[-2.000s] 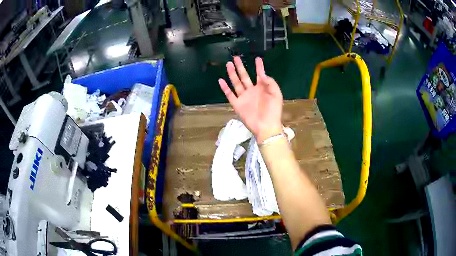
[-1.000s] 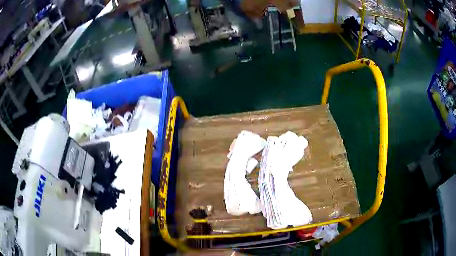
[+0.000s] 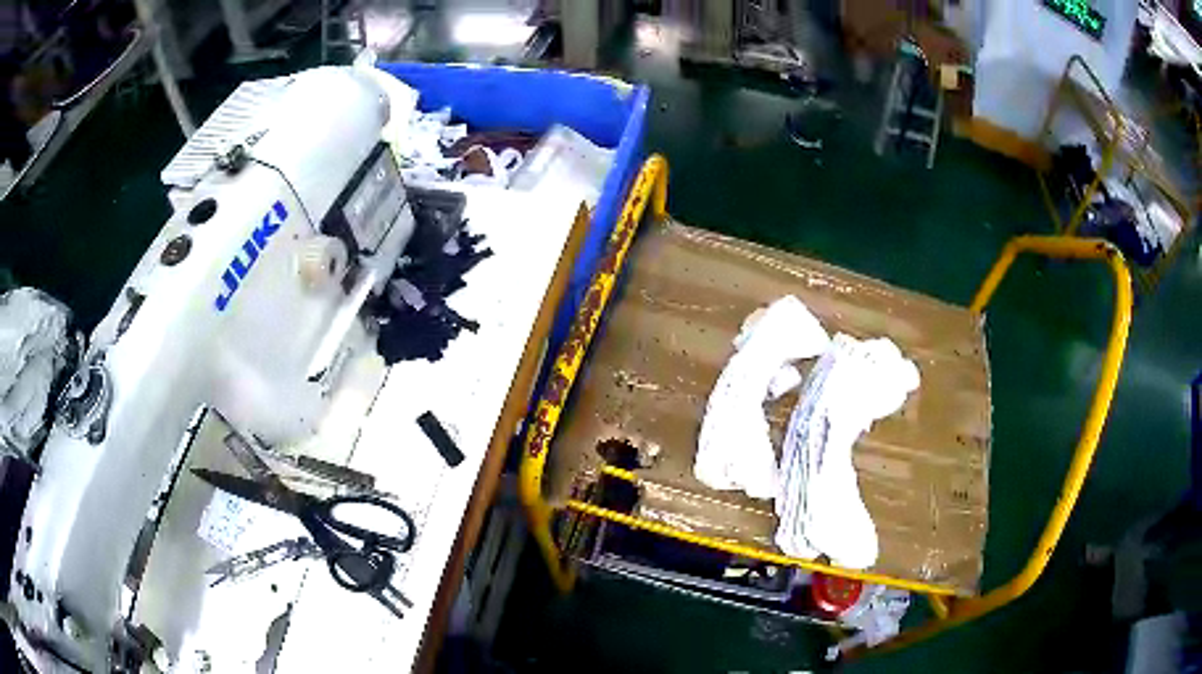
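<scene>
Neither of my hands is in the picture. The white sewing machine (image 3: 218, 303) with blue JUKI letters stands at the left. Black-handled fabric shears (image 3: 316, 520) lie on the white table (image 3: 508, 283) beside it, with slimmer silvery tools (image 3: 264, 560) next to them. A small black strip (image 3: 440, 439) lies alone on the table. Dark fabric scraps (image 3: 429, 283) are heaped at the machine's far end. Two curved white stacks, a left one (image 3: 751, 395) and a right one (image 3: 837, 448), lie side by side on the trolley's brown cardboard top (image 3: 659, 316).
The trolley's yellow tube handles (image 3: 1101, 421) rise at both sides. A blue bin (image 3: 626, 145) with white and brown cloth stands behind the table. A red round thing (image 3: 833, 591) and white cloth (image 3: 877, 616) show under the trolley top. Dark green floor (image 3: 751, 184) lies beyond.
The bare arm and hand raised over the trolley two seconds ago are gone. The view has turned left and down, so the machine and shears show larger and the trolley sits further right.
</scene>
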